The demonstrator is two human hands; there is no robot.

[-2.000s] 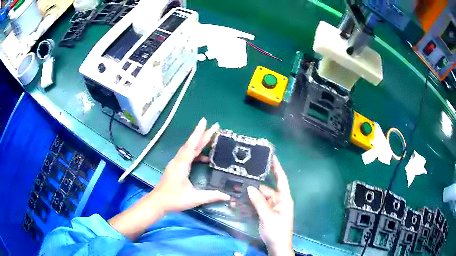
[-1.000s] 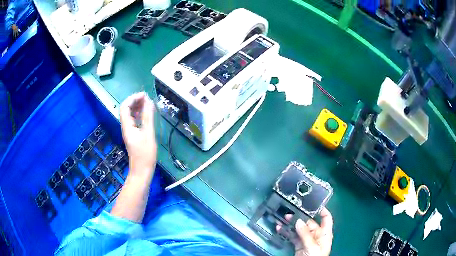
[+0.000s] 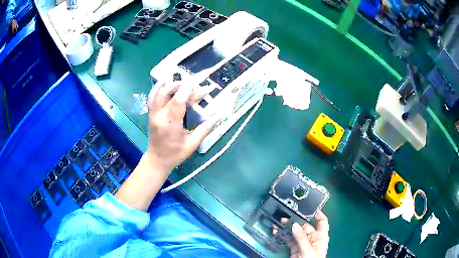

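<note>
My right hand (image 3: 308, 239) grips a front housing (image 3: 300, 193) by its lower part, above the bench's front edge. The housing has a mottled pale rim, a dark glossy upper panel with a hexagonal hole, and openings below. My left hand (image 3: 173, 121) is at the front end of the white tape dispenser (image 3: 241, 85), fingers spread and bent over its front corner. The hand hides the dispenser's outlet, and no held object can be made out at the fingertips.
Yellow button boxes (image 3: 326, 133) flank a black press fixture (image 3: 371, 160) under a cream press head (image 3: 400, 118). A blue bin (image 3: 30, 151) with housings is left. More housings lie behind the dispenser (image 3: 188, 17) and lower right (image 3: 386, 246). A pale cable crosses the bench.
The right hand first held the housing together with the left, then alone. The left hand moved left to the dispenser's front and has now moved onto its corner, with its fingers opened out.
</note>
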